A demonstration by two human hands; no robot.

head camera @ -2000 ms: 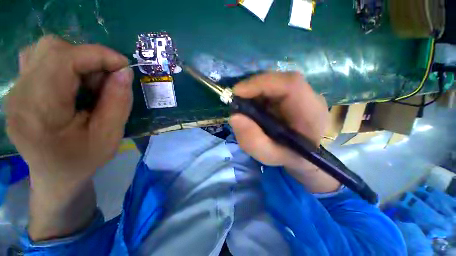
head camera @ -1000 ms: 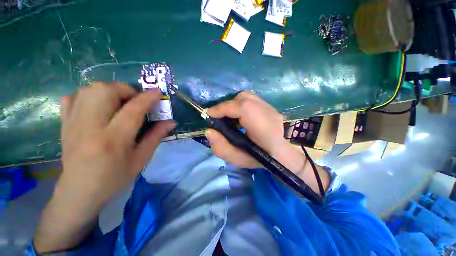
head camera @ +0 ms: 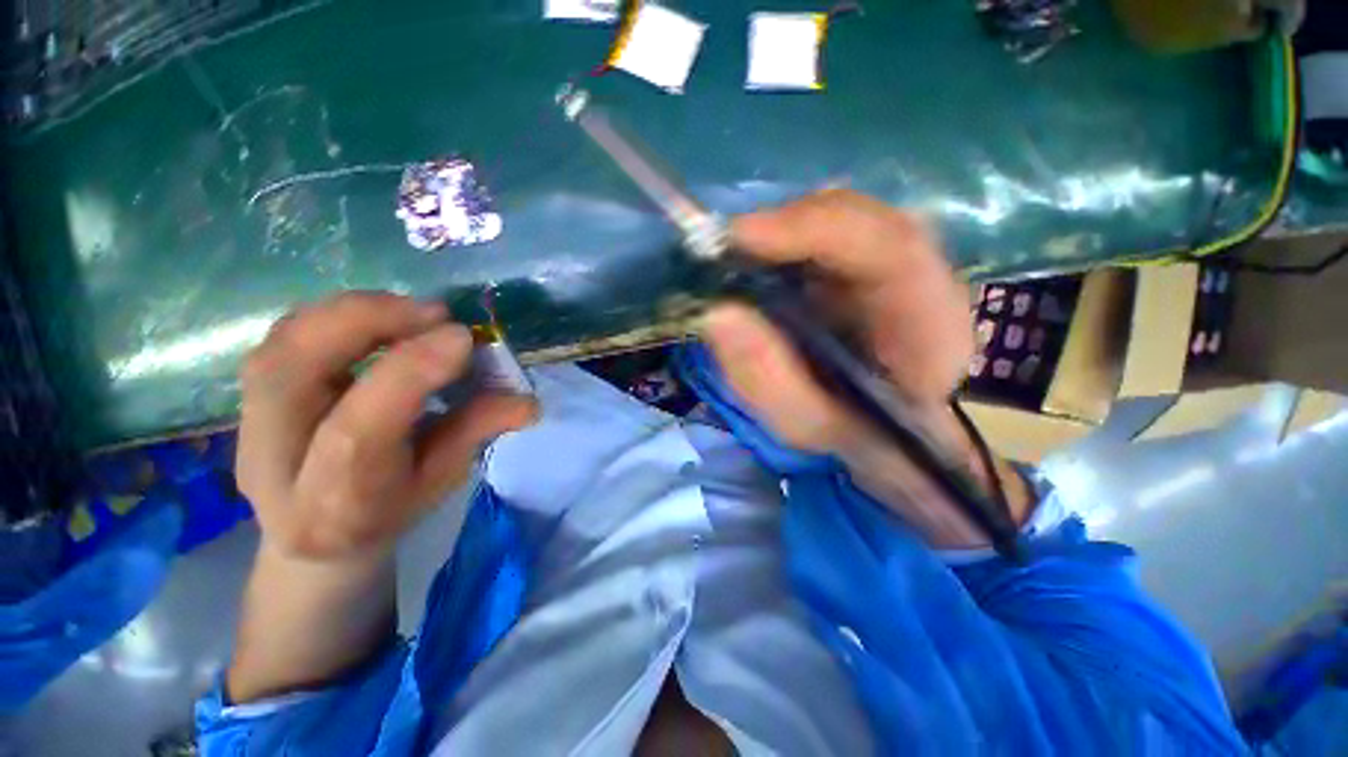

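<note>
My left hand holds a silver-white pouch cell with yellow tape at its upper end, near the bench's front edge; the fingers hide part of it. The circuit board lies on the green mat above my left hand, apart from the cell. My right hand grips the black handle of a soldering iron. The iron's silver barrel points up and left, its end over the mat, right of the board and clear of it. The iron and right hand are slightly blurred.
Pouch cells lie at the top middle of the green mat. A dark pile of small parts and a tan-brown container are at the top right. Open cardboard boxes stand beyond the front edge at right. A thin bright strand lies left of the board.
My left hand has taken hold of the cell and drawn it towards me, away from the board. The iron's tip has moved from the board's edge, up and right. The camera view has shifted.
</note>
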